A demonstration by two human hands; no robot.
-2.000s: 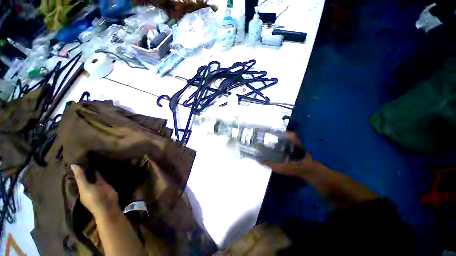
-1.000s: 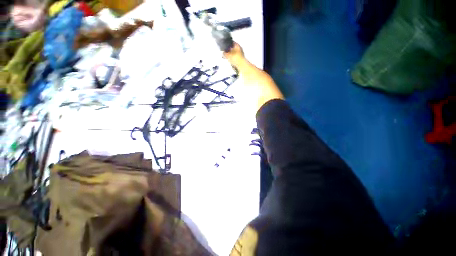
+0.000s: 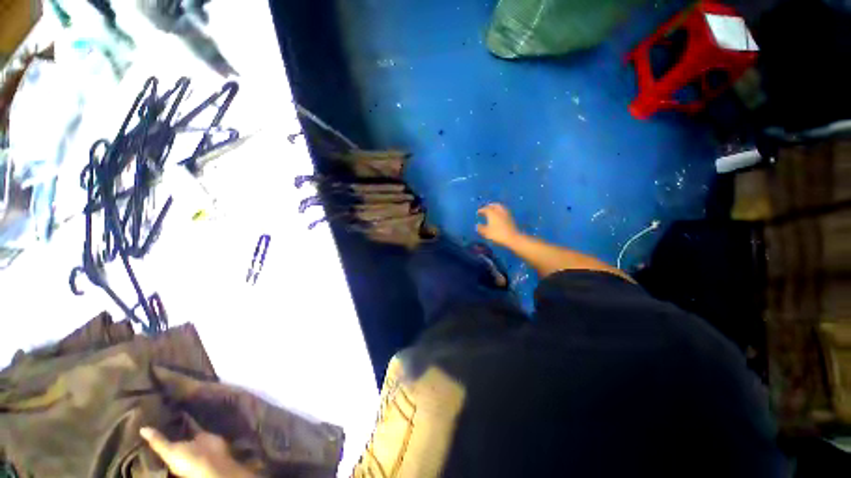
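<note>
Brown garments (image 3: 84,392) lie stacked at the lower left of the white table (image 3: 308,364). My left hand (image 3: 191,455) rests on the brown cloth near the bottom edge, partly cut off; whether it grips the cloth is unclear. My right hand (image 3: 497,226) is over the blue floor, right of the table, fingers loosely bent and apart, with nothing visible in it. More brown garments (image 3: 383,201) hang by hooks at the table's right edge, left of my right hand.
Tangled black hangers (image 3: 131,187) lie on the table above the stack, with a small dark narrow object (image 3: 258,259), possibly snips, beside them. A red stool (image 3: 695,61) and a green sack (image 3: 551,23) stand on the blue floor (image 3: 578,168). Brown cloth shows at the far right.
The view has swung right and down. My right hand held a bottle-like grey thing, carried it to the table's far end, and is now empty over the floor. My left hand is back in view.
</note>
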